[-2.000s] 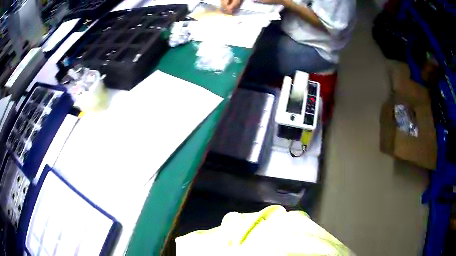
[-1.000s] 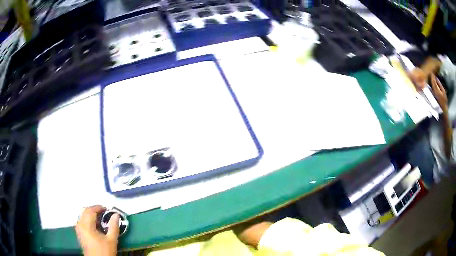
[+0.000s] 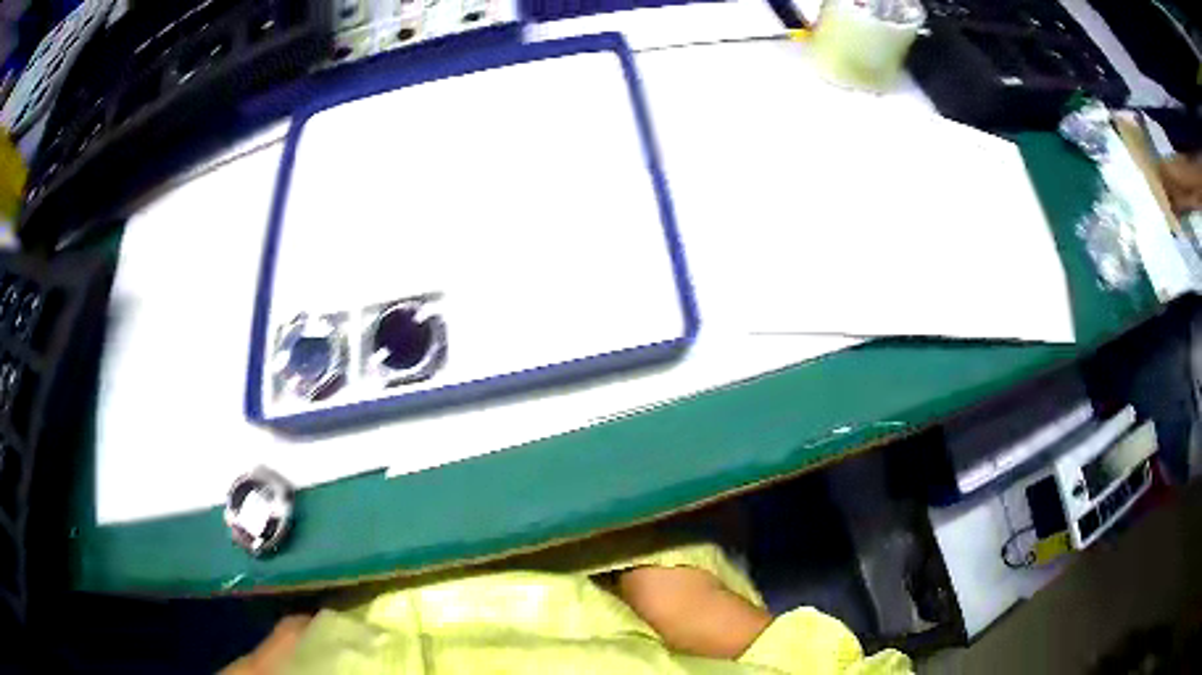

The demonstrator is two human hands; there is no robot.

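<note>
A round watch head (image 3: 258, 510) with a shiny silver case lies by itself on the green bench mat near the front left edge, touched by no hand. Two more round watch heads, one with a dark face (image 3: 406, 339) and one paler (image 3: 311, 357), sit in the front left pockets of a white tray with a blue rim (image 3: 481, 382). A little of my left hand or wrist (image 3: 274, 646) shows at the bottom edge, cut off and blurred. Bare skin of my right arm or hand (image 3: 696, 612) shows between yellow cloth; its fingers are hidden.
White sheets (image 3: 870, 224) lie under and beside the tray. A cream cylinder (image 3: 866, 40) and a black tray (image 3: 1015, 59) stand at the back right. Crumpled clear film (image 3: 1110, 244) and part of another person's hand (image 3: 1182, 182) are far right. A white machine (image 3: 1107, 481) stands on the side stand.
The view has swung left onto the tray, then shifted slightly. My left hand has let go of the watch head and drawn back to the bottom edge; the watch head stays on the mat.
</note>
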